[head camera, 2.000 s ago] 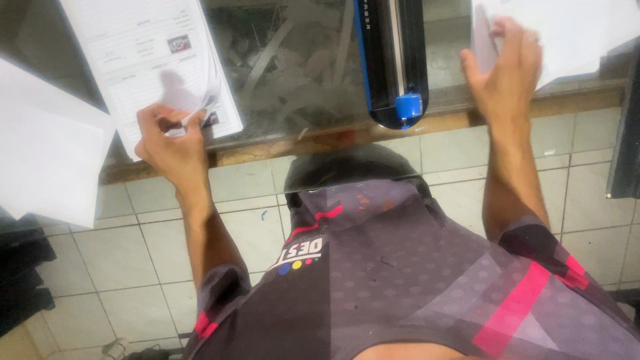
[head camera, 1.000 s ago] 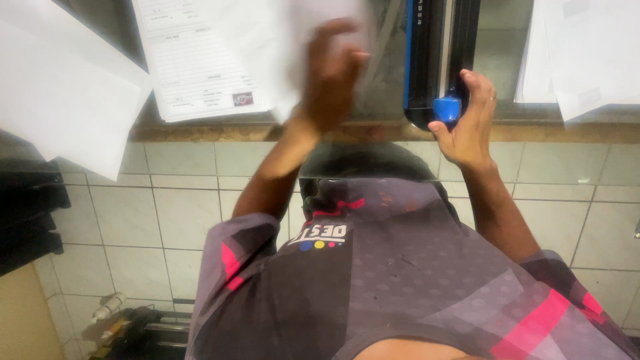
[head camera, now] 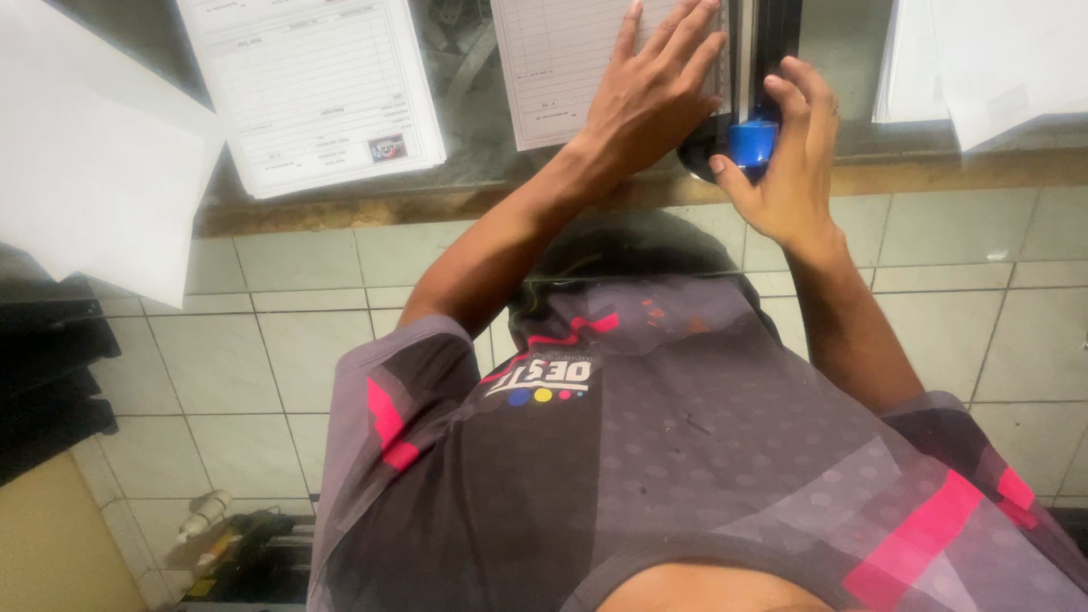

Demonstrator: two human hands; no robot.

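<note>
A printed form sheet (head camera: pixel 548 93) lies with its right edge at a black paper trimmer (head camera: pixel 778 42) that has a blue slider (head camera: pixel 752 143). Spread flat over the sheet's right part is my left hand (head camera: pixel 650 93), palm down, its thumb close to the trimmer's near end. My right hand (head camera: pixel 795 170) is at that end, with its thumb left of the slider and its fingers on the right, apart. Whether it touches the slider is unclear. To the left rests a stack of printed forms (head camera: pixel 314 93).
Blank white sheets (head camera: pixel 102 144) overhang the table's left front edge. More white paper (head camera: pixel 1003 68) lies at the right. The glass tabletop has a wooden front edge (head camera: pixel 408 204). Black trays or shelves (head camera: pixel 51 365) stand at far left, above a tiled floor (head camera: pixel 306 365).
My left hand has moved right from the form stack to a sheet at the trimmer. My right hand has left the right-hand papers and is now by the blue slider.
</note>
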